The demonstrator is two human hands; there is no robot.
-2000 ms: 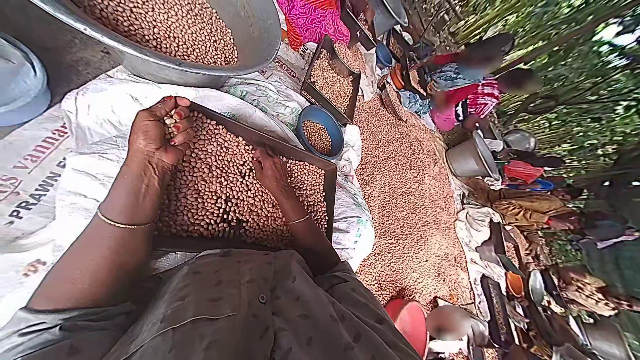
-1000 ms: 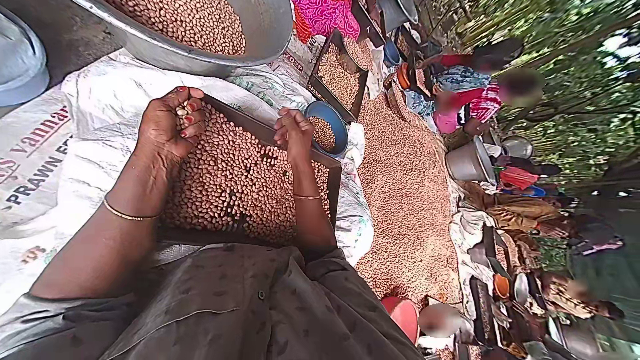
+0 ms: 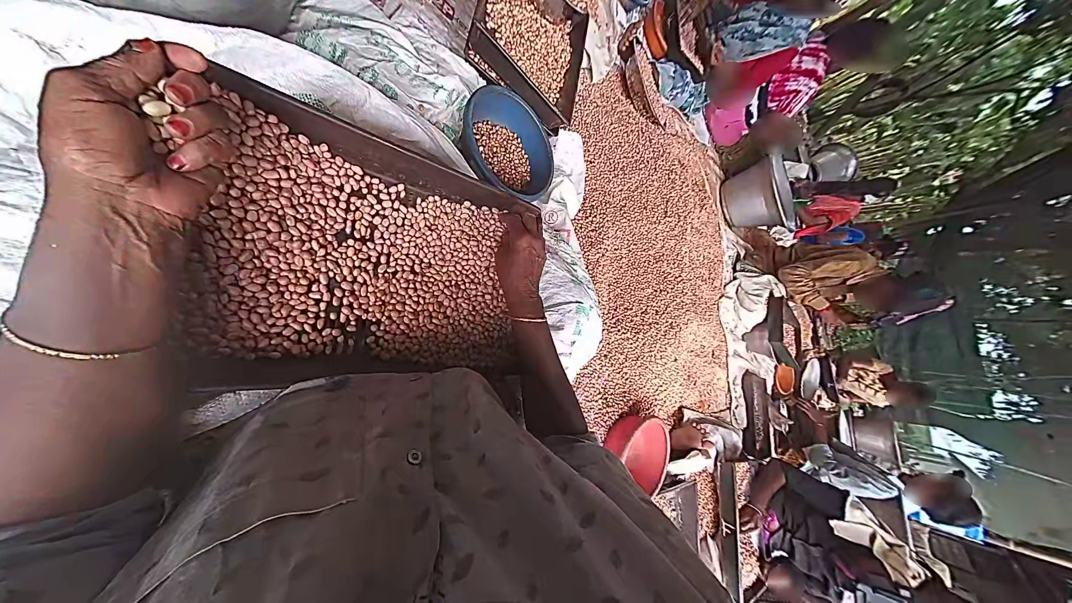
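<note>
A dark rectangular tray (image 3: 394,172) lies across my lap, spread with shelled peanuts (image 3: 335,260). Over its left end my left hand (image 3: 126,126) is curled around several pale peanuts, which show between thumb and fingers. At the tray's right end my right hand (image 3: 521,260) rests by the rim; its fingertips are hard to see, and whether it grips the rim or peanuts cannot be told. Thin spots among the peanuts show the tray's dark bottom. Just beyond the far rim is a blue plastic bowl (image 3: 475,126) partly filled with peanuts.
White woven sacks (image 3: 368,63) lie beyond the tray. A second tray (image 3: 578,59) with peanuts stands past the blue bowl. To the right spreads a large layer of peanuts (image 3: 653,251), with a red bowl (image 3: 641,452) near its edge. Several people sit farther off around a metal pot (image 3: 756,197).
My right hand has moved from above the tray's far rim, near the blue bowl, to the tray's right end. My left hand remains closed at the left end. The view has shifted.
</note>
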